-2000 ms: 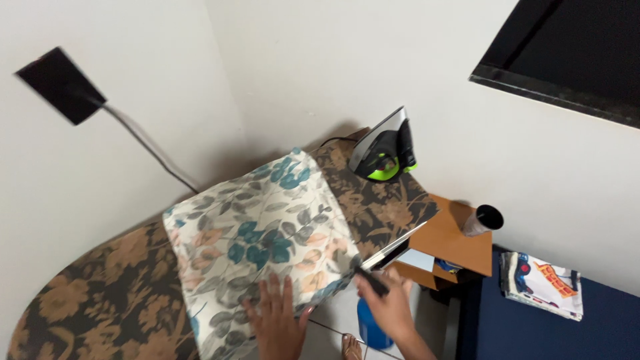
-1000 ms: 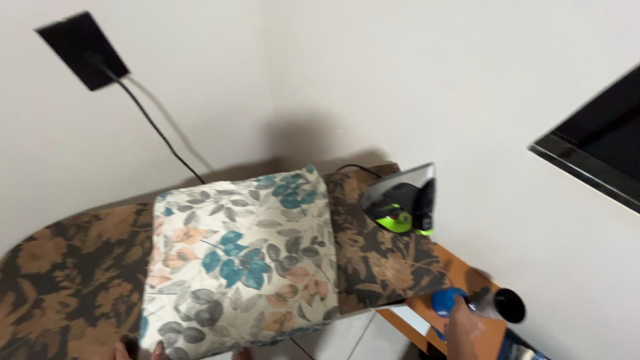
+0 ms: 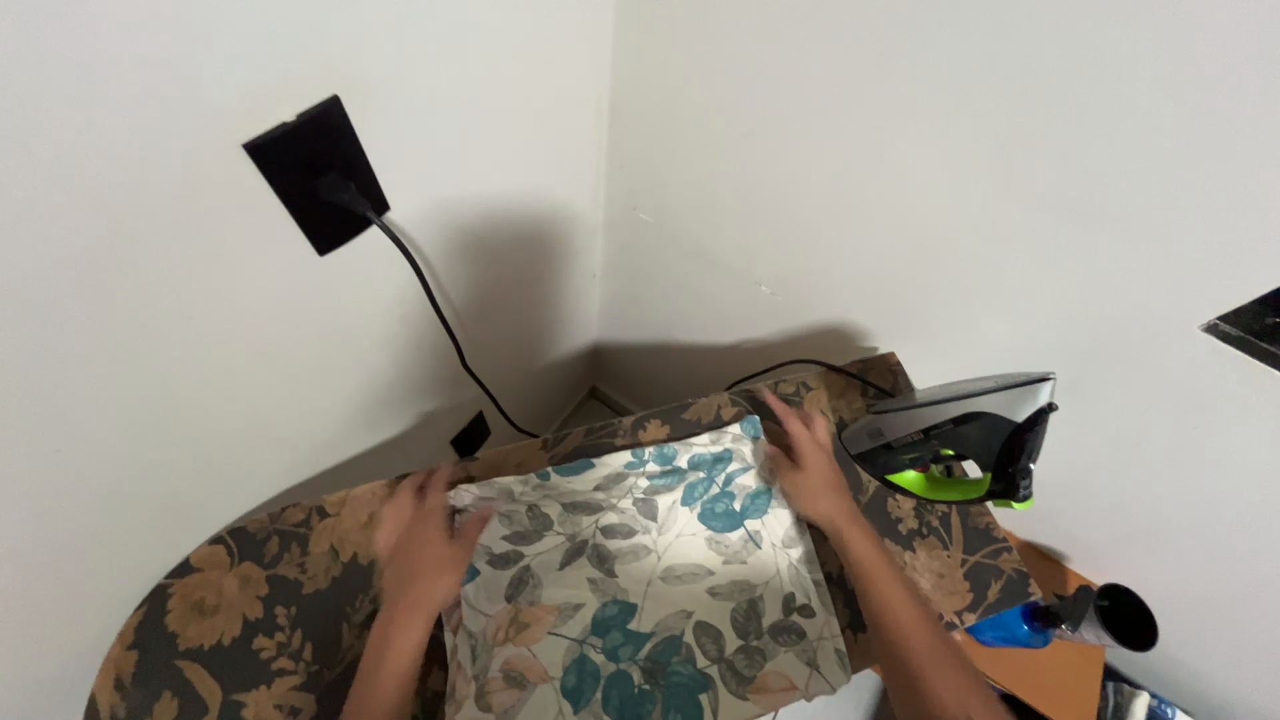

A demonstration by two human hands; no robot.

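Observation:
A folded cloth with a leaf and flower print, perhaps a pillowcase, lies flat on the ironing board with a dark floral cover. My left hand is at the cloth's far left corner, its fingers apart and somewhat blurred. At the far right corner is my right hand, fingers spread along the edge. Neither hand plainly grips the fabric. To the right of my right hand, the steam iron, grey and black with a green handle part, rests at the board's right end.
A black cord runs from the wall outlet plate down behind the board. Below the iron, a blue spray bottle and a dark cup stand on an orange-brown shelf. White walls meet behind the board.
My right hand has let go of the blue bottle by the cup and moved left to the cloth. My left hand has moved from the cloth's near edge to its far left corner. The view has shifted.

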